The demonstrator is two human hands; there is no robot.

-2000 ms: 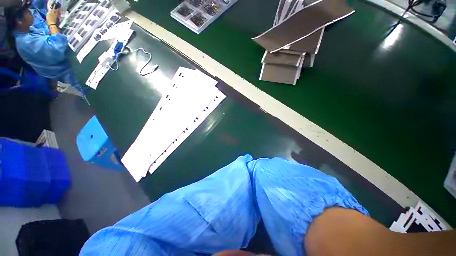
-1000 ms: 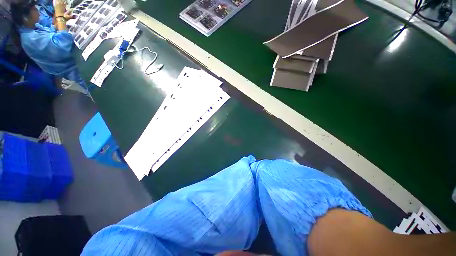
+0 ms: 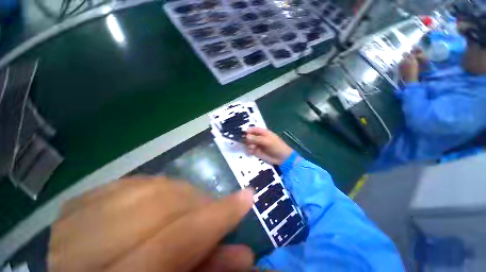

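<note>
A white liner strip (image 3: pixel 237 155) with a column of black die-cut films (image 3: pixel 269 196) lies on the green bench. My right hand (image 3: pixel 266 144), in a blue sleeve, is at the strip's far end, its fingertips closed at the edge of a black film piece (image 3: pixel 233 125). My left hand (image 3: pixel 154 226) is large and blurred, close to the camera at the lower left. Its fingertips point right and overlap the strip's left edge in the view. Whether it holds anything cannot be told.
White trays (image 3: pixel 240 40) with dark boards stand beyond the pale strip (image 3: pixel 133 149). Grey-brown strips (image 3: pixel 37 159) lie at the left. A thin metallic tool (image 3: pixel 294 139), dark devices (image 3: pixel 346 125) and cables lie at the right. Another worker (image 3: pixel 434 114) in blue sits at the right.
The view has swung right, away from the white sheets and blue stool. The film strip, filled trays and both of my hands now show. The grey-brown strips have shifted to the left edge.
</note>
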